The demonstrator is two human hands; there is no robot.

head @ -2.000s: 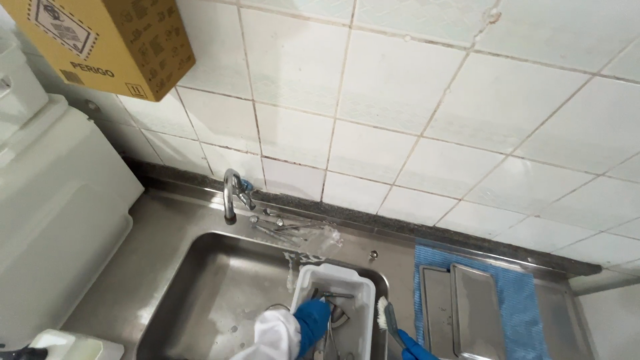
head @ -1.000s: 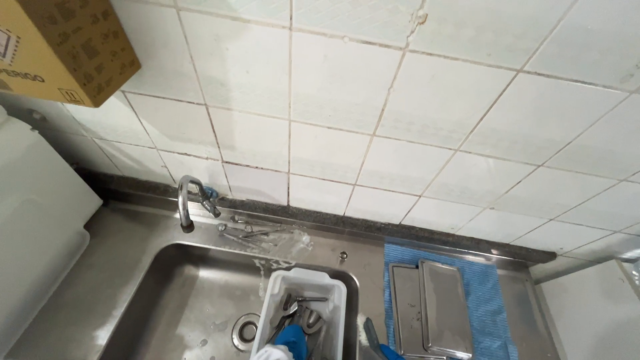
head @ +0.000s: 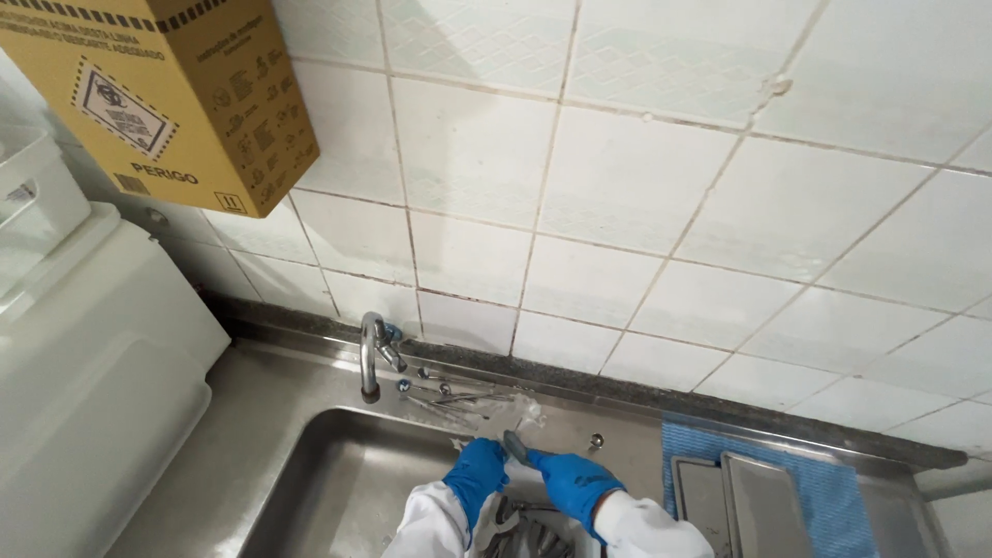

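My left hand point(head: 478, 469), in a blue glove, is closed above the left edge of the white plastic bin; what it grips is hidden by its fingers. Close beside it, my right hand point(head: 575, 482), also gloved in blue, holds a small brush point(head: 517, 447) whose head points toward the left hand. Below both hands, metal instruments point(head: 531, 539) lie in the bin. More thin metal instruments, among them dental mirrors point(head: 446, 389), rest on the steel ledge behind the basin, next to a crumpled clear plastic piece point(head: 521, 411).
A chrome faucet point(head: 370, 360) stands behind the steel sink basin point(head: 341, 473). To the right, metal trays point(head: 767, 504) lie on a blue cloth point(head: 833, 496). A large white container point(head: 101, 372) stands at left, and a yellow hazard box point(head: 167, 108) hangs above it.
My left hand has come up out of the bin to its rear edge. My right hand has moved in from the bin's right side with the brush, so both hands are now together.
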